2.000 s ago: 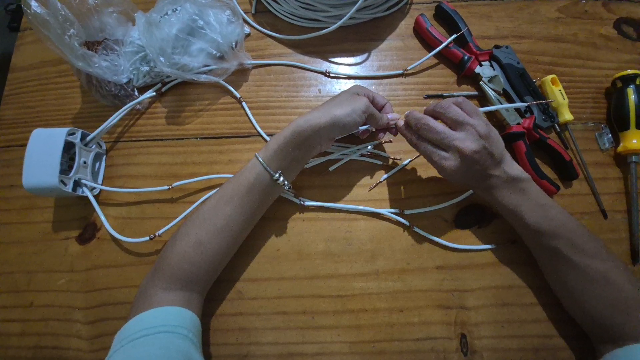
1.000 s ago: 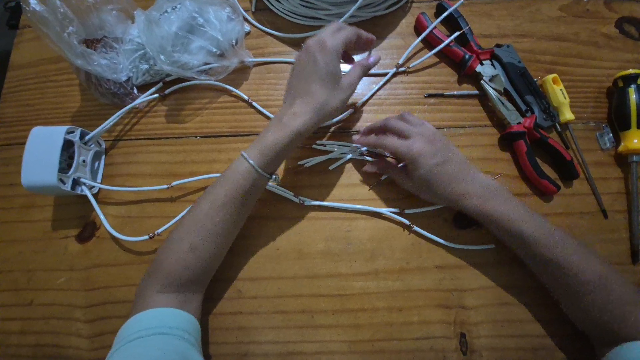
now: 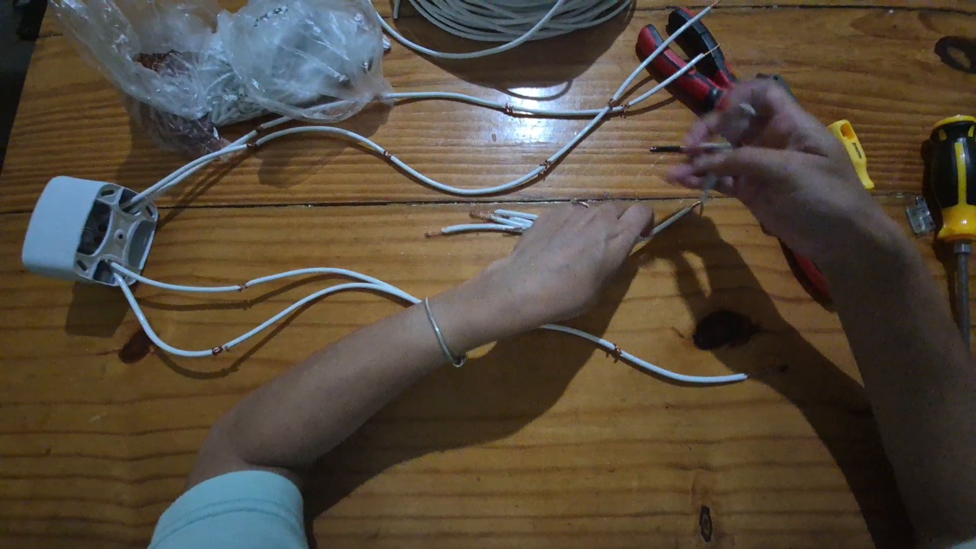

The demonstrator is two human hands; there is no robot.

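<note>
Under my left hand [image 3: 576,263], at mid-table, lies a small pile of short white wire pieces [image 3: 503,223] with bare copper ends; the fingers hide part of it, so a grip is unclear. One short piece [image 3: 675,221] sticks out by its fingertips. My right hand [image 3: 751,149], blurred, is raised over the pliers' side, its fingers bent around something small and pale. A white plastic housing [image 3: 57,229] at the left has long white wires [image 3: 465,191] coming out, with twisted copper joints along them. One lower wire [image 3: 671,374] runs out beyond my left wrist.
A clear plastic bag [image 3: 305,61] with bits of wire stands at the upper left, beside a coil of cable [image 3: 518,23]. Red and black pliers [image 3: 679,72] lie partly behind my right hand. A yellow-handled tool [image 3: 852,152], a small clear connector [image 3: 919,215] and a yellow-black screwdriver [image 3: 953,183] are at the right.
My left hand has come down from the upper wires onto the short pieces. My right hand has left those pieces and moved up and right, over the pliers.
</note>
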